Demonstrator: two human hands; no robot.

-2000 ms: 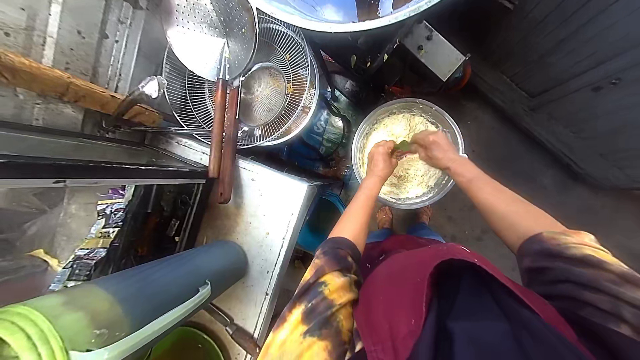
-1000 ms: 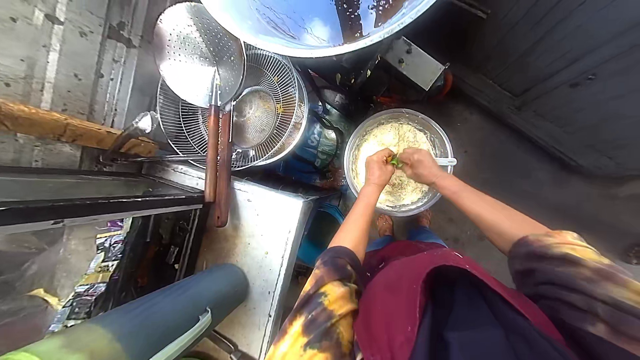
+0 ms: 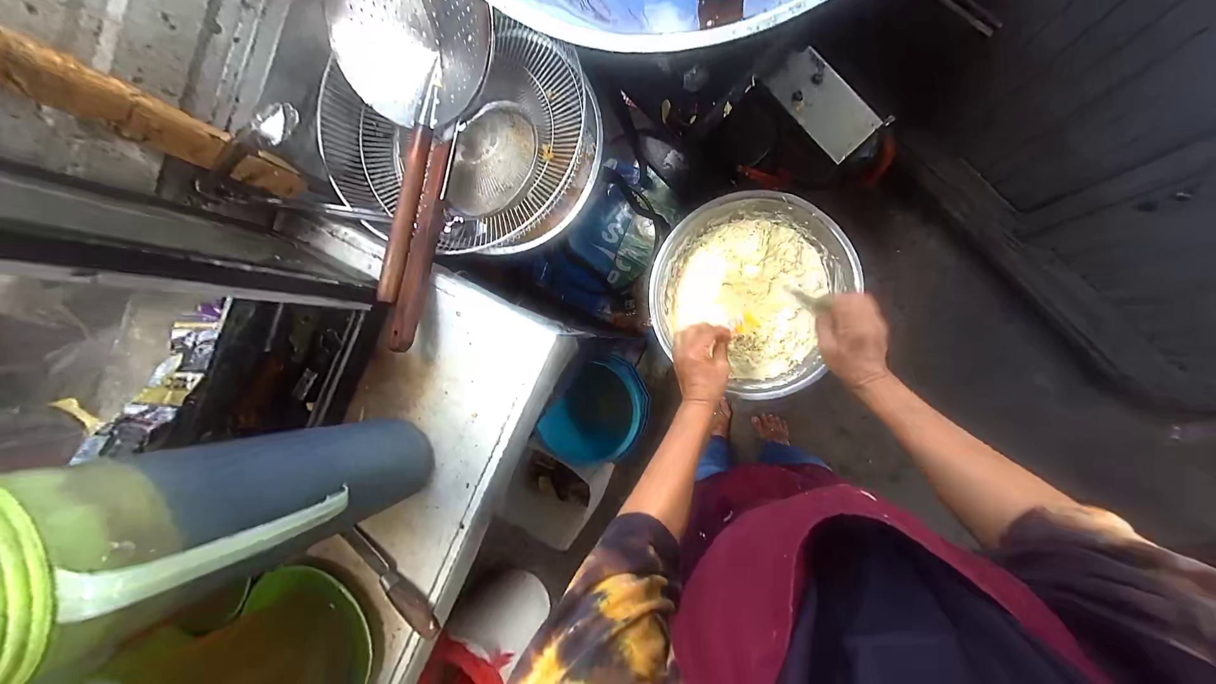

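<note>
A round bowl [image 3: 662, 285] holding pale, floury batter or dough [image 3: 760, 271] stands low in front of my feet. My left hand [image 3: 703, 361] is at the bowl's near left rim, fingers closed round something small and orange-yellow at the fingertips, too small to name. On the near right side of the bowl, my right hand [image 3: 854, 339] is closed on a grey-green flat thing [image 3: 807, 300], blurred, that points in over the batter. Whether it is a blade or a leaf I cannot tell.
Two perforated skimmers [image 3: 414, 214] with wooden handles lie over a wire basket [image 3: 570, 123] at upper left. A large metal pan [image 3: 655, 43] is at the top. Left are a metal counter [image 3: 456, 380], a blue bucket [image 3: 594, 408] and a long blue-green cylinder [image 3: 285, 475].
My hands were together over the bowl around a small green thing; now they are apart, the left at the near left rim and the right at the right side.
</note>
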